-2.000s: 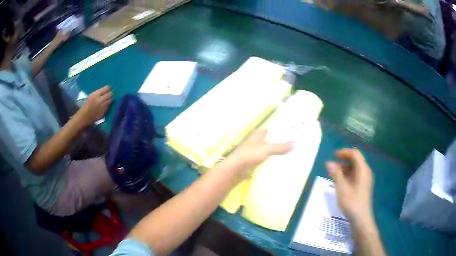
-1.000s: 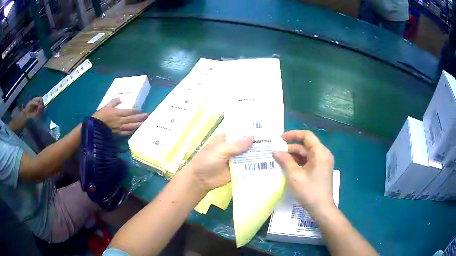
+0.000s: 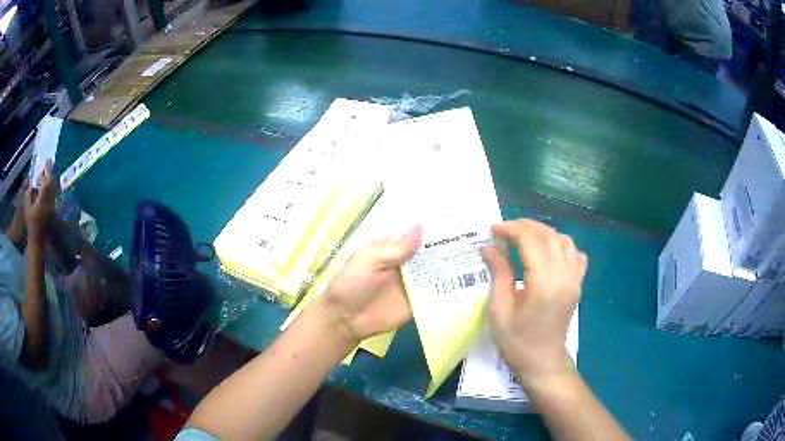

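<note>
A white label strip with small black print and a barcode lies in front of me, its near end bent to show the yellow backing. My left hand holds its left edge between thumb and fingers. My right hand pinches the right edge of the printed label near the barcode. A white product box lies on the bench under and beside my right hand, partly hidden by it. The thick stack of label sheets, white on top with yellow sides, lies to the left of the strip.
White stacked boxes stand at the right. A dark blue fan is at the bench's left edge. A seated person at far left holds a white box. A label strip and cardboard lie upper left. Clear plastic wrap lies behind the stack.
My hands came together on the strip, which is now held and bent. Since one second ago the grip looks much alike. The neighbour's box has left the bench and a box is in that person's hands.
</note>
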